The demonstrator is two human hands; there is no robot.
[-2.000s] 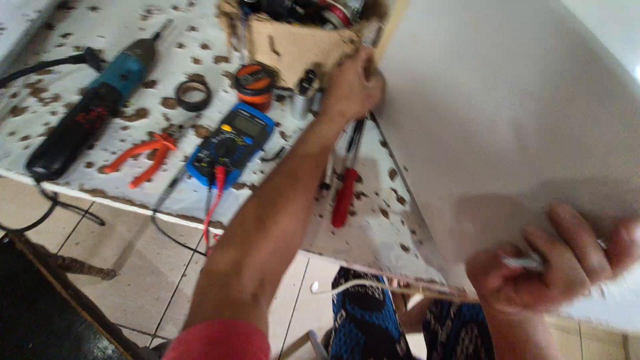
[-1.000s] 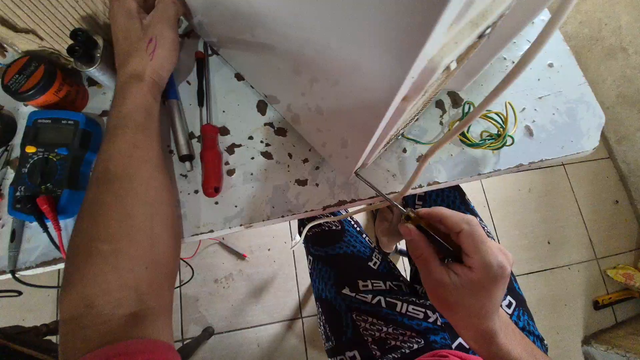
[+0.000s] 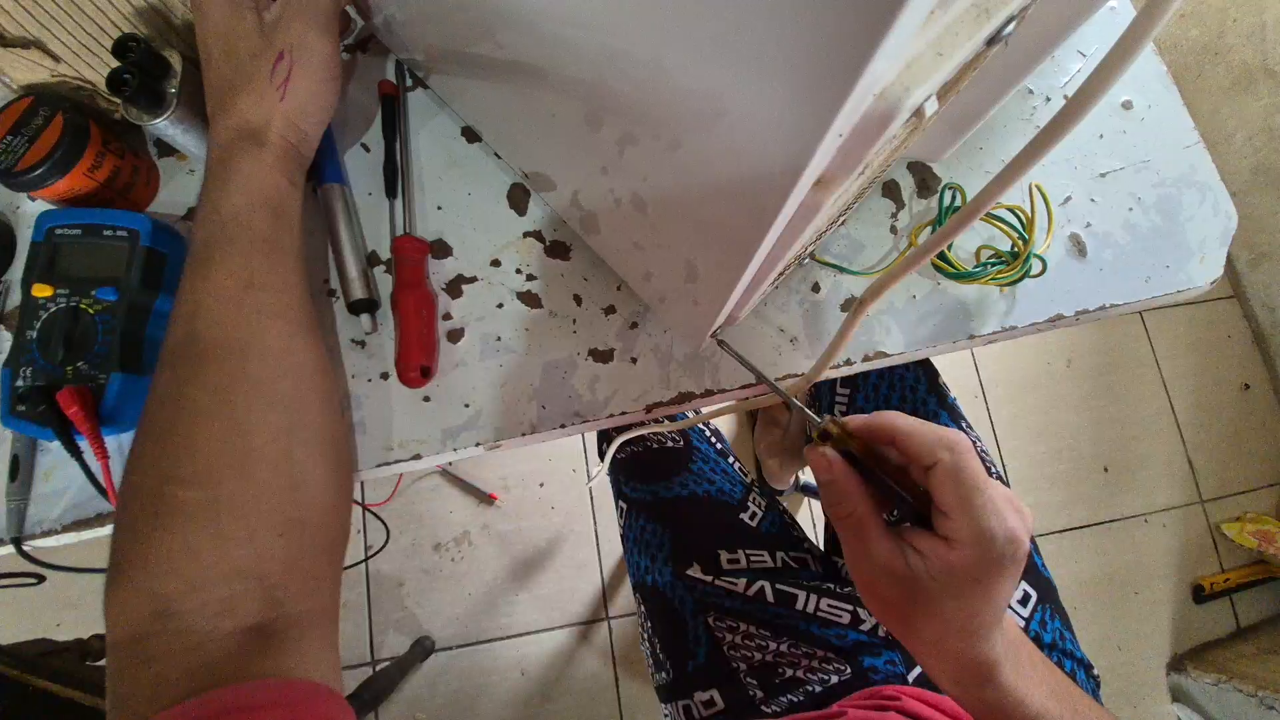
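Note:
My right hand grips the dark handle of a screwdriver, whose tip meets the lower corner of a white sheet-metal panel standing on the worn table. My left hand lies at the top left by the panel's far edge; its fingers run out of view, so what they do is hidden. Beside that forearm are a blue and metal cylindrical tool, a red-handled screwdriver and a thinner one with a black and red handle. A pale cable crosses the panel's right side.
Left of my forearm lie a blue multimeter with probe leads, an orange tub and a metal capacitor. Coiled green-yellow wire rests on the table at right. The chipped front edge runs above my knees and the tiled floor.
The view has swung right since two seconds ago. My right hand, earlier at the panel's edge, now holds the screwdriver at its corner. Over the last second both hands have stayed about the same.

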